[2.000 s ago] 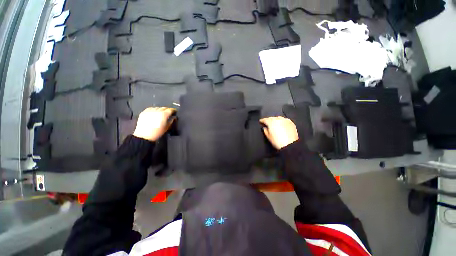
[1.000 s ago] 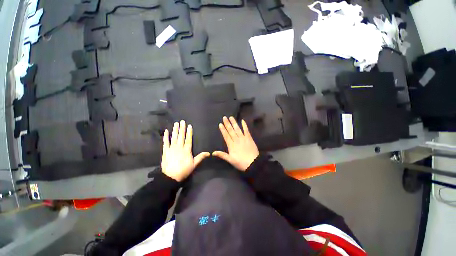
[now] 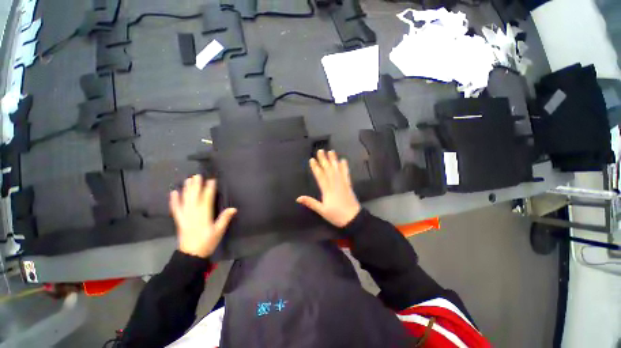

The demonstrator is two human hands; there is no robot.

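A black cut panel [image 3: 262,170] with tabbed edges lies flat at the table's front edge, straight in front of me. My left hand [image 3: 197,214] is at its left side, palm down with fingers spread, slightly blurred. My right hand [image 3: 333,187] is at its right side, palm down, fingers apart and thumb pointing inward over the panel. Neither hand grips anything. Whether the palms press on the material or hover just above it, I cannot tell.
A stacked bundle [image 3: 483,149] with a white label lies to the right, with another black stack [image 3: 575,119] beyond it. White scraps [image 3: 442,51] and a white cut piece [image 3: 351,73] lie behind. More black panels cover the cutting table [image 3: 136,253].
My hands lay close together over the panel one second ago and have moved apart to its two sides. Earlier they were curled at its side edges. The view has shifted, so the table things appear further left.
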